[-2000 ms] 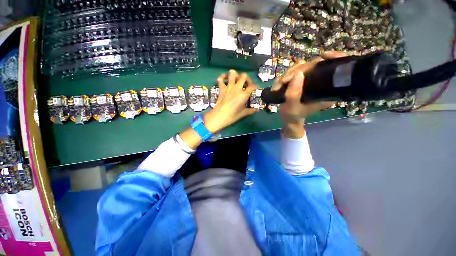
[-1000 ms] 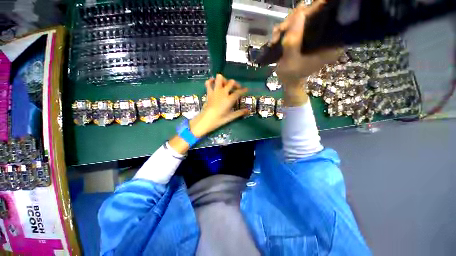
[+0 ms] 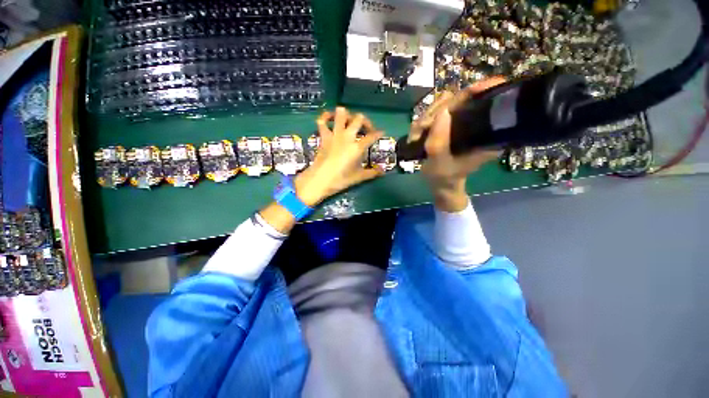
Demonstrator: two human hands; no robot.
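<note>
A row of silver and dark circuit boards [image 3: 179,165] with orange-gold edges lies on the green mat. My left hand [image 3: 336,155] rests over the row, thumb and index finger at the lower and upper edges of one circuit board [image 3: 382,154]; its palm and fingers hide other boards. My right hand [image 3: 447,148] is wrapped around a thick black electric screwdriver [image 3: 497,113], held nearly level, its nose pointing left just right of that board. The driver's tip and any screw are too small to tell.
A clear blister tray [image 3: 202,58] of dark parts is at back left, a white screw feeder [image 3: 369,62] at back centre. Massed boards [image 3: 536,39] fill the right. Small pieces [image 3: 340,207] lie at the near edge. A printed carton [image 3: 58,311] bearing boards stands left. The driver's cable [image 3: 661,93] runs right.
From one second ago, my right hand has brought the screwdriver down from the feeder to the row. My left hand stays over the row. The view has shifted slightly.
</note>
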